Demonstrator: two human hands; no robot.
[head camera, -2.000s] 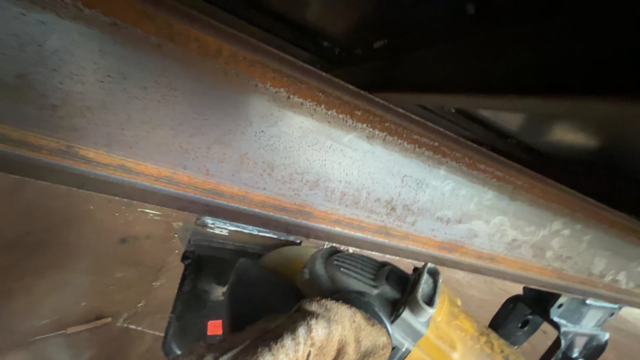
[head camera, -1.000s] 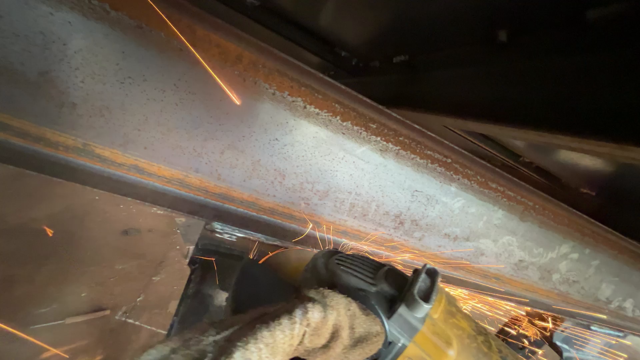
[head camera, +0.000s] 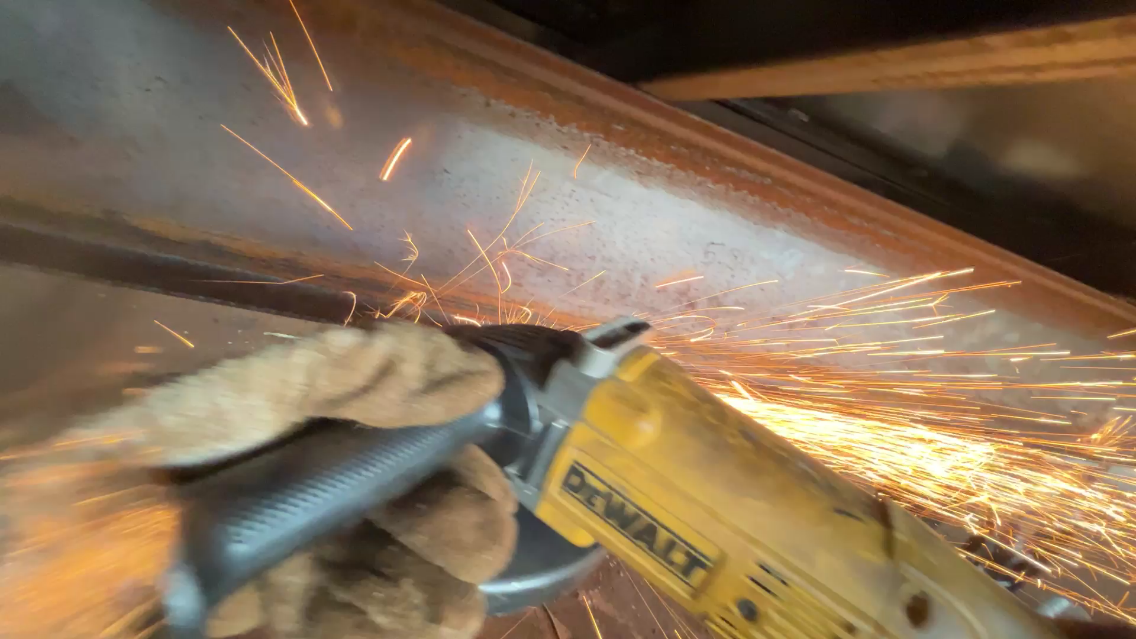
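Observation:
A yellow and black DeWalt angle grinder (head camera: 710, 479) lies across the lower middle, its head against the lower edge of a rusty steel beam (head camera: 568, 204). My left hand (head camera: 382, 461), in a tan work glove, is closed round the grinder's black side handle (head camera: 328, 497). Bright sparks (head camera: 923, 444) stream to the right from the grinder's head, and single sparks fly over the beam. The grinder's disc is mostly hidden; part of its dark guard (head camera: 541, 559) shows below the head. My right hand is out of view.
Above the beam at the upper right is a dark space with another rust-coloured bar (head camera: 896, 67) across it. Below the beam lies a brownish surface (head camera: 62, 319). A dark metal fitting (head camera: 1003, 559) shows among the sparks at the lower right.
Sparks, absent two seconds ago, have grown into a dense stream. The grinder and my left glove appear larger in view, and the side handle now shows in the glove.

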